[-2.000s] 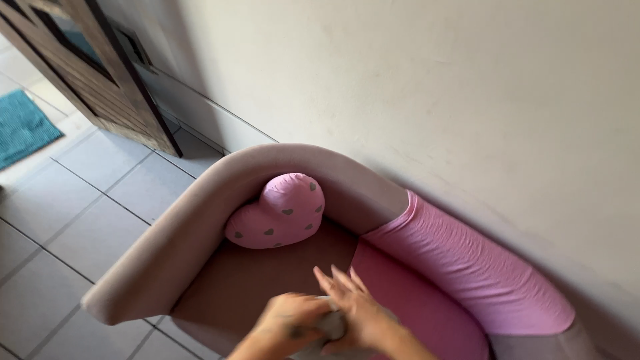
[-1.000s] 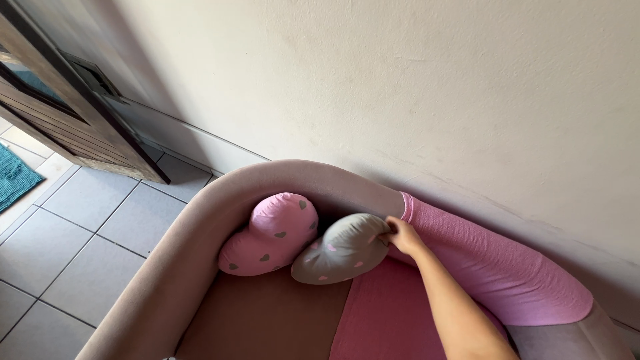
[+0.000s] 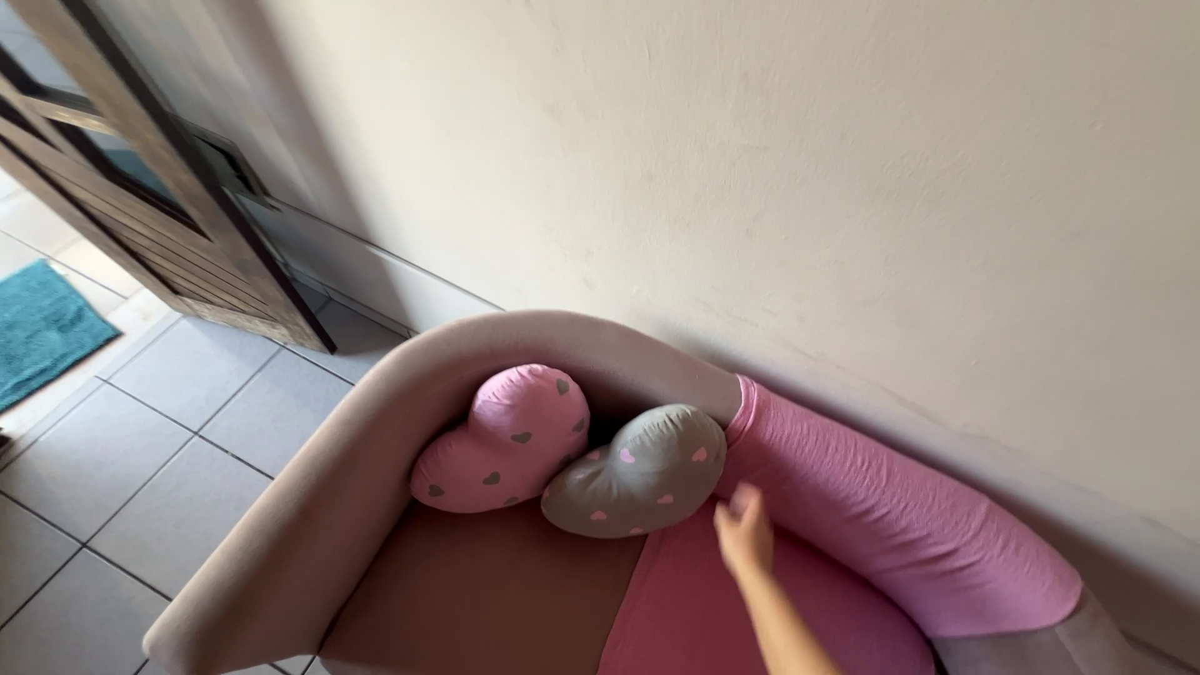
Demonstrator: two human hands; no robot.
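A grey heart-shaped cushion with small pink hearts leans against the back of the sofa, its left lobe touching a pink heart-shaped cushion with grey hearts. My right hand is just to the lower right of the grey cushion, apart from it, over the pink cover on the seat. Its fingers look loosely curled and blurred, and I see nothing held in them. My left hand is out of view.
A pink stretch cover wraps the right part of the sofa's backrest, close to the pale wall. At the left, a wooden door stands over the tiled floor, and a teal mat lies beyond it.
The grey cushion, gripped at its right end by my right hand a second ago, now rests released beside the pink one. My right hand has drawn back from it. My left hand has left the view.
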